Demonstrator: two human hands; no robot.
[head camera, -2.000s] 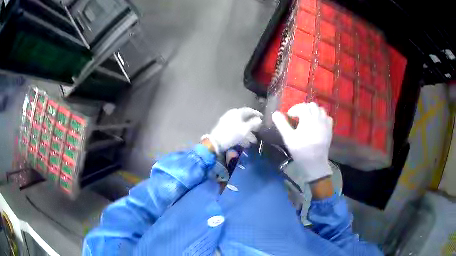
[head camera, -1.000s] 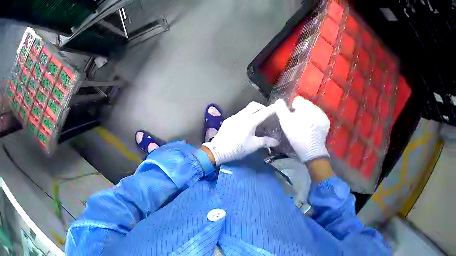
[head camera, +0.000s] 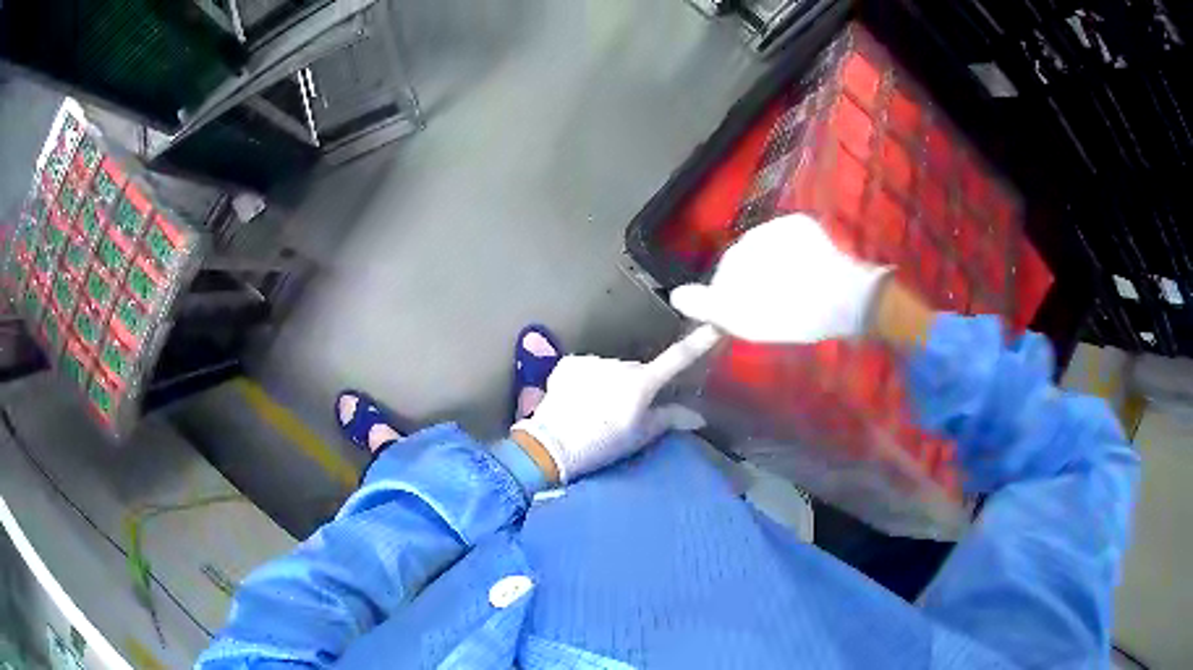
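Observation:
My left hand (head camera: 599, 416), in a white knit glove, is in front of my blue smock with its index finger stretched out and its thumb apart. It holds no object. My right hand (head camera: 785, 282), also gloved, is closed at the tip of that finger and seems to pinch the left glove's fingertip. Its own fingertips are partly hidden. The stack of clear blister trays with red pockets (head camera: 903, 196) stands behind and below my right hand, blurred. Neither hand clearly grips the trays.
The trays stand in a black bin (head camera: 654, 236) at the right. A tray with green boards in red pockets (head camera: 98, 268) is at the left, near a dark metal rack (head camera: 281, 98). My feet in blue sandals (head camera: 534, 360) are on the grey floor. Yellow floor tape (head camera: 294, 429) shows at lower left.
My right hand has moved up over the trays, its forearm swinging out to the right. My left hand has dropped slightly, its index finger now straight. Earlier, both hands were closer together.

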